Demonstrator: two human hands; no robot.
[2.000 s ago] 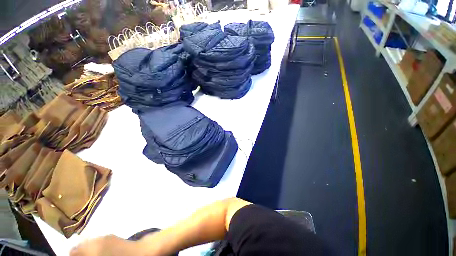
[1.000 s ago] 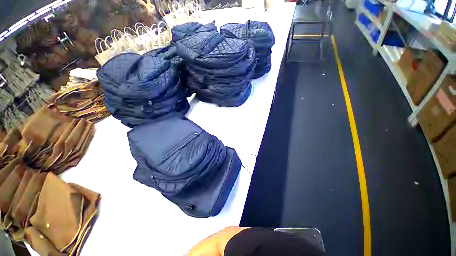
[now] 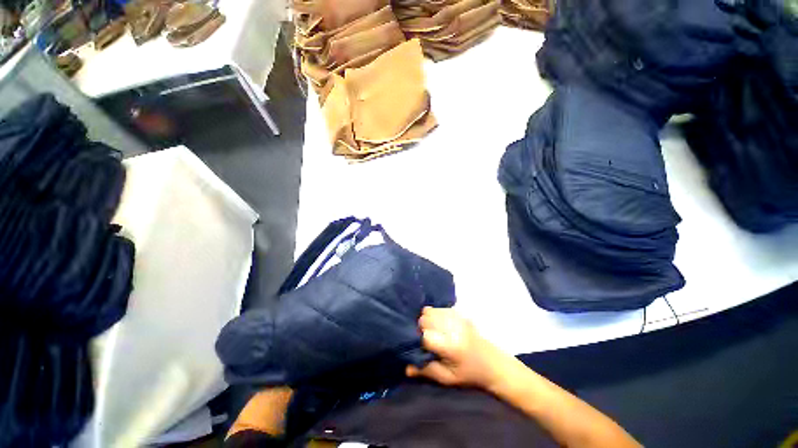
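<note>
A dark navy quilted backpack point(image 3: 350, 306) lies tilted over the front edge of the white table, against my lap, with a pale strip showing at its upper left side. My right hand point(image 3: 448, 343) is shut on the backpack's right edge. My left forearm point(image 3: 261, 411) reaches up under the backpack's lower left side; the hand itself is hidden behind the bag. Several more navy backpacks point(image 3: 604, 201) lie stacked on the table to the right.
Brown bag pieces point(image 3: 381, 101) stand in rows at the table's far side. Taller navy backpack piles point(image 3: 647, 52) are at the upper right. Another navy pile point(image 3: 52, 236) is at the left, beside a white-covered surface point(image 3: 188, 219). Dark floor shows between the tables.
The view has swung left and down. A backpack is now in front of me with my right hand gripping it. The left-hand pile and second table have come into view.
</note>
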